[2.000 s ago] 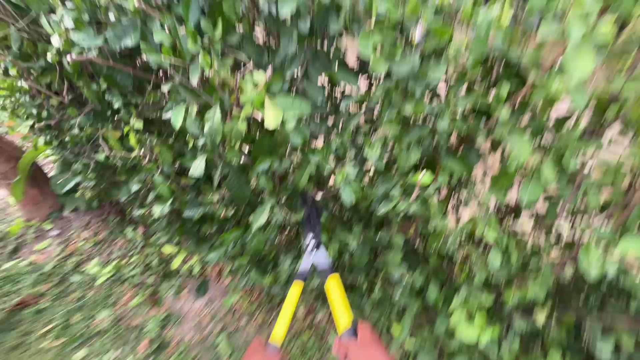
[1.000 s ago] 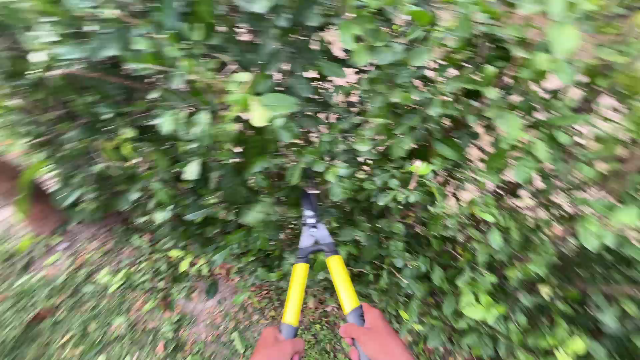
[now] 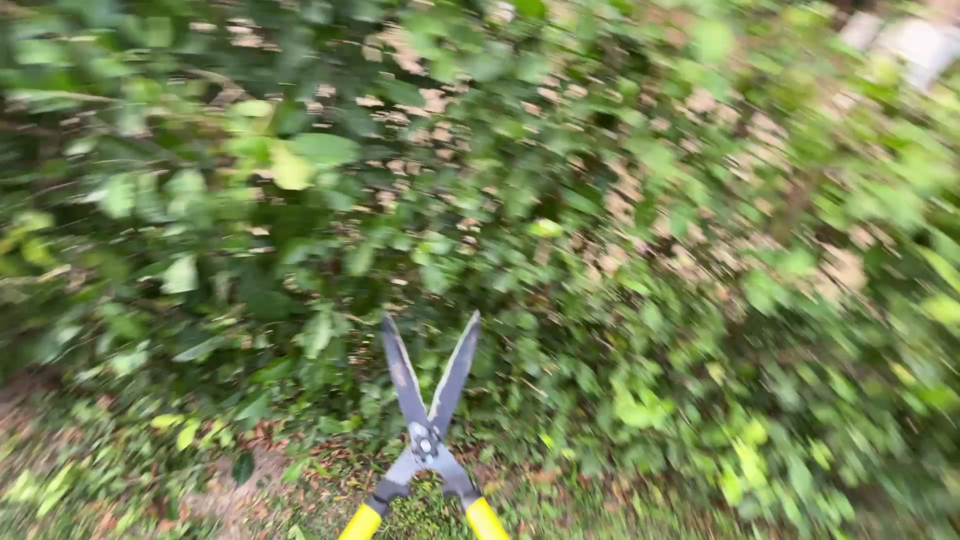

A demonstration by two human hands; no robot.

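Note:
A pair of hedge shears (image 3: pixel 425 442) with dark metal blades and yellow handles reaches up from the bottom edge. Its blades are spread in a V, with the tips in front of the lower part of a leafy green hedge (image 3: pixel 480 225). Only the upper ends of the yellow handles show. Both my left hand and my right hand are below the frame, so their hold on the handles is hidden. Motion blur softens the leaves.
Grass (image 3: pixel 600 510) and bare soil with dry fallen leaves (image 3: pixel 240 480) run along the foot of the hedge. A blurred white thing (image 3: pixel 911 45), too unclear to name, is at the top right behind the foliage.
The shears' blades, together a second ago, are now spread apart. Both hands, seen on the handles before, have dropped out of the frame. The tree trunk at the left is out of view.

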